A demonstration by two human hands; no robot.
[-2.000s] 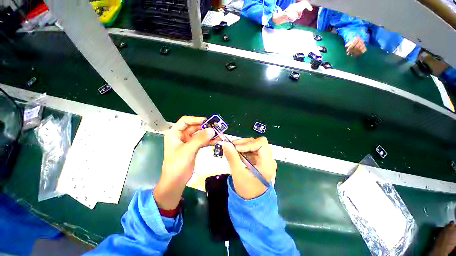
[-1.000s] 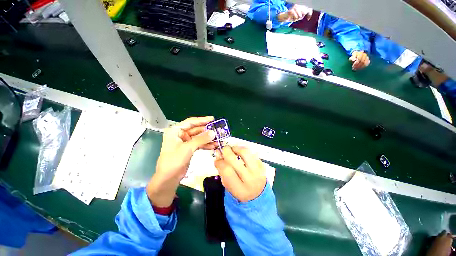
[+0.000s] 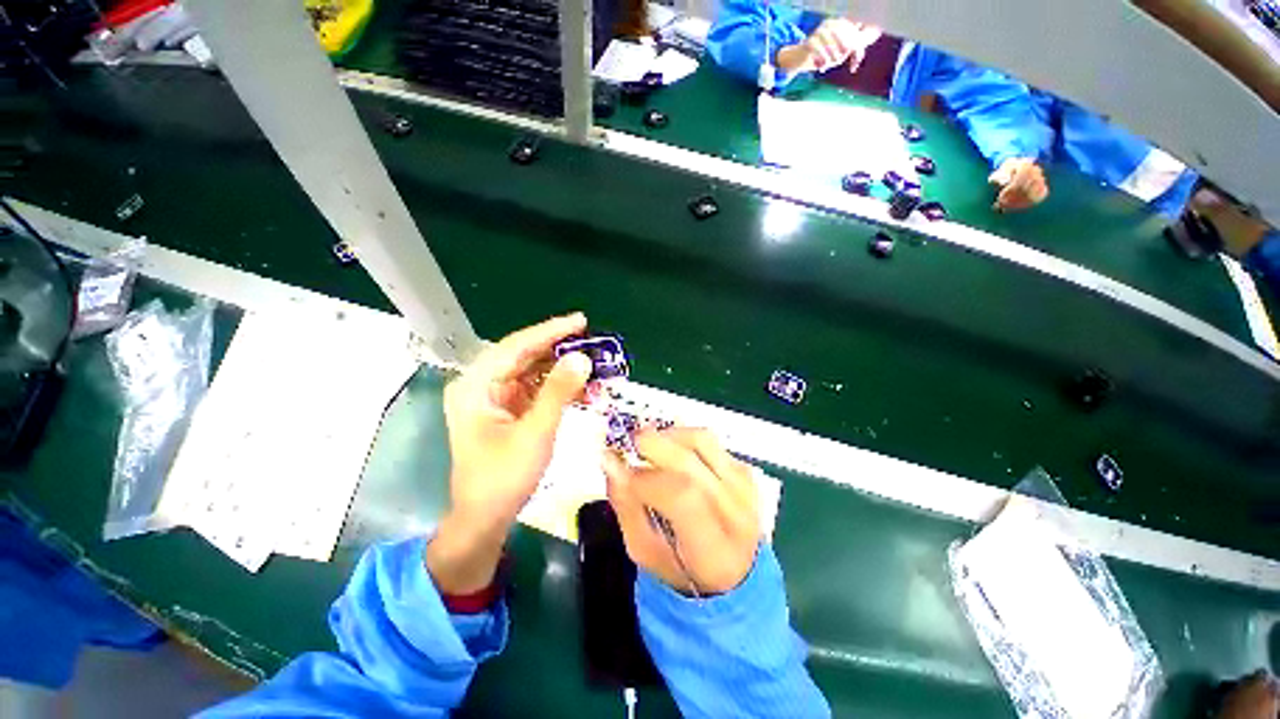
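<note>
My left hand holds a dark watch housing with a pale rim between thumb and fingers, above the white rail. My right hand is just below and right of it, its fingertips at a second small housing over the pale adhesive sheet. Whether the fingers grip this second housing is hard to tell. Thin tweezers lie across the right hand, held against the palm. A black smartphone lies partly under my right forearm.
White sheets and a clear plastic bag lie at left; another bag with sheets at right. Several housings, one nearby, are on the green line. A pale slanted post stands left. People in blue sleeves are across.
The right hand has turned and the tweezers have moved from the held housing into the palm. The left-hand housing has tilted. The housings on the line have shifted right.
</note>
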